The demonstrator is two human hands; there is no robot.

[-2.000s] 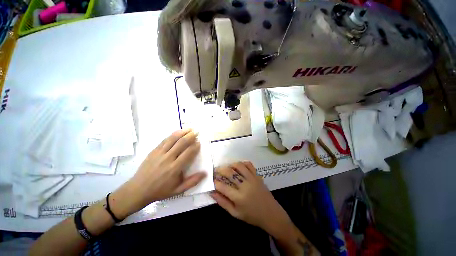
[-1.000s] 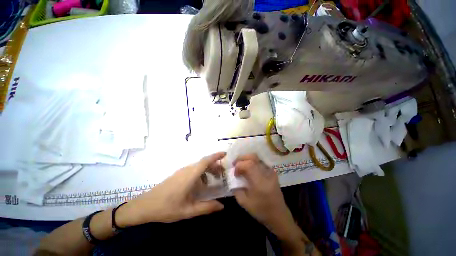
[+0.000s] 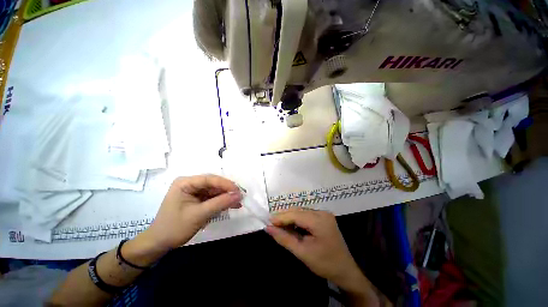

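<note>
A small white fabric piece (image 3: 249, 183) lies between my hands, in front of the sewing machine (image 3: 360, 57). My left hand (image 3: 195, 207) pinches its left side between thumb and fingers. My right hand (image 3: 309, 237) pinches its lower right corner near the table's front edge. The fabric's far end fades into glare on the machine bed (image 3: 288, 138). The presser foot area (image 3: 261, 99) is beyond the fabric; the needle cannot be made out. Stacks of white cut pieces (image 3: 90, 138) lie to the left.
A white pile (image 3: 369, 129) lies over yellow-handled scissors (image 3: 337, 153) and red-handled scissors (image 3: 422, 157), right of the needle area. A loose white heap (image 3: 471, 147) lies farther right. A printed ruler (image 3: 318, 196) runs along the front edge. A green basket (image 3: 45, 12) is cut off top left.
My hands have parted from close together, and the fabric between them is now spread flatter. My left hand has moved left. The view has shifted, so the machine appears larger and higher.
</note>
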